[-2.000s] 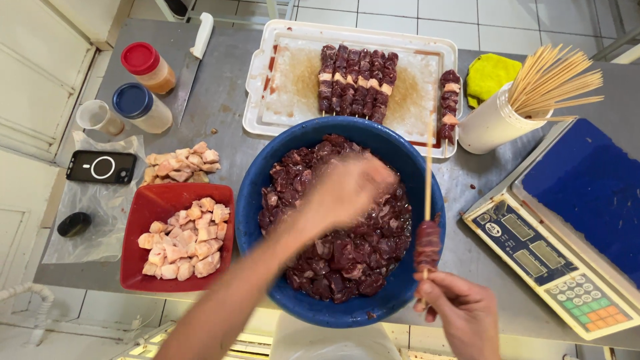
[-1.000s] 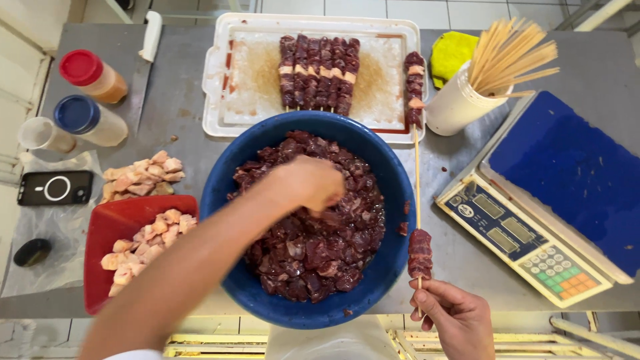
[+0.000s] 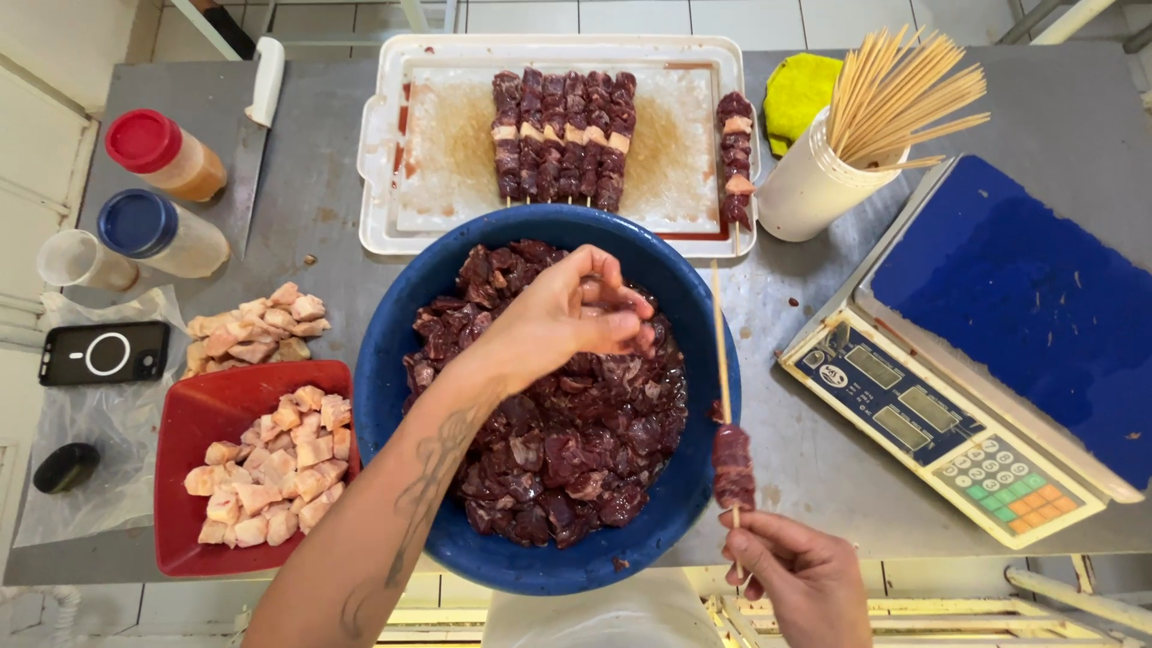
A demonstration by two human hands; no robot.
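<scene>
My left hand is over a blue plastic bowl of dark red meat chunks. Its fingers are curled; whether a piece is between them cannot be told. Beside the bowl's right rim, my right hand grips the lower end of a wooden skewer by thumb and fingers, its tip pointing away from me. Meat pieces are threaded just above those fingers. Several filled skewers lie side by side on a white tray, and another lies at its right edge.
At left are a red bowl of pale fat cubes, more pale pieces, a phone, lidded jars and a knife. At right stand a white container of bare skewers, a yellow cloth and a scale.
Compared with one second ago, my left hand has come a little to the right over the bowl, its fingers now in plain sight. My right hand still holds the partly filled skewer.
</scene>
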